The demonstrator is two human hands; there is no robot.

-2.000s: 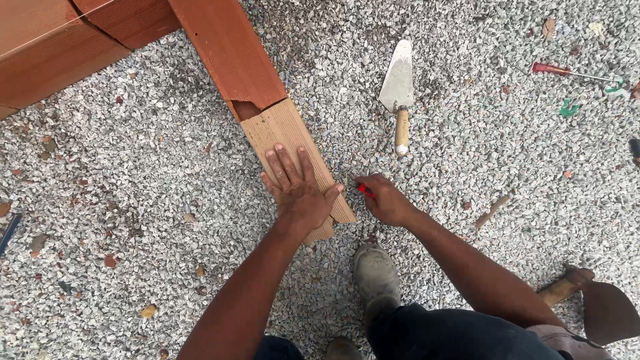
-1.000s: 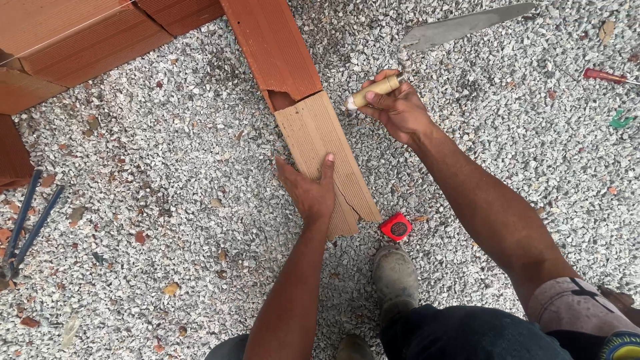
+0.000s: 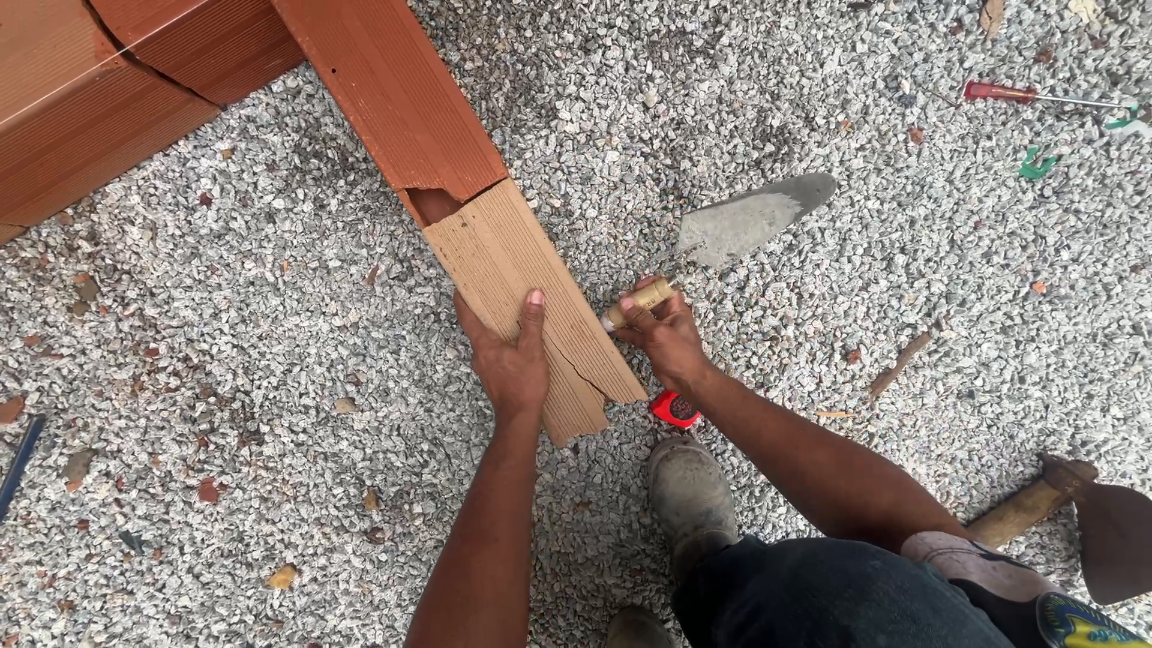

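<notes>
My left hand grips the left edge of a pale, ribbed clay block piece, thumb on its top face and fingers hidden at its side. A crack runs through the piece near its jagged lower end. Its upper end meets the broken end of a red clay block. My right hand is closed around the wooden handle of a mason's trowel, whose grey blade points up and right over the gravel. A red tape measure lies just below my right hand.
Stacked red clay blocks with a taut string fill the upper left. A red-handled screwdriver lies at upper right. A hoe with a wooden handle is by my leg. A stick and a blue metal bar lie on the gravel.
Two seconds ago the trowel lay on the gravel and my right hand was at the tape measure. The tape measure now lies released, and my right hand holds the trowel, lower than one second ago.
</notes>
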